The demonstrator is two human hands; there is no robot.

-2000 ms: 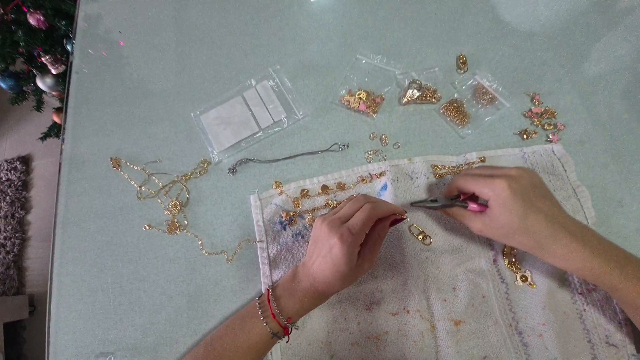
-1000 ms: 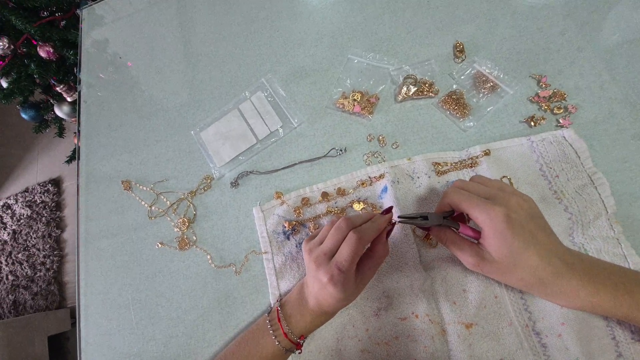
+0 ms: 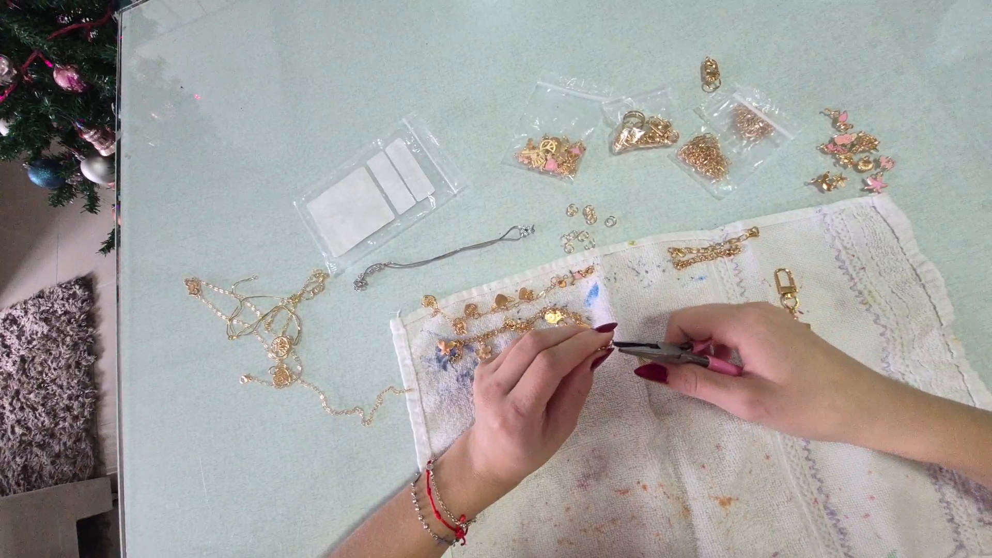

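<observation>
My left hand (image 3: 531, 391) pinches a tiny metal piece between thumb and forefinger, too small to name surely. My right hand (image 3: 763, 368) grips pliers (image 3: 659, 353) with pink handles, and their jaw tips meet that piece at my left fingertips. Both hands are over a stained white towel (image 3: 620, 480). Gold charm bracelets (image 3: 504, 301) lie just beyond my left hand, partly covered by it. A gold swivel clasp (image 3: 786, 287) rests beyond my right hand, its lower end hidden. Folded gold chain (image 3: 709, 252) lies near the towel's far edge.
Small zip bags of gold findings (image 3: 552, 155), loose jump rings (image 3: 589, 214) and pink and gold charms (image 3: 852, 151) are at the back. A bag with white cards (image 3: 353, 213), a silver-coloured chain (image 3: 457, 254) and tangled gold chains (image 3: 283, 349) lie left. The glass table's edge (image 3: 120, 310) is far left.
The pliers' tips, a little apart from my left fingertips two seconds ago, are now at them. The gold swivel clasp, formerly between my hands, now lies beyond my right hand.
</observation>
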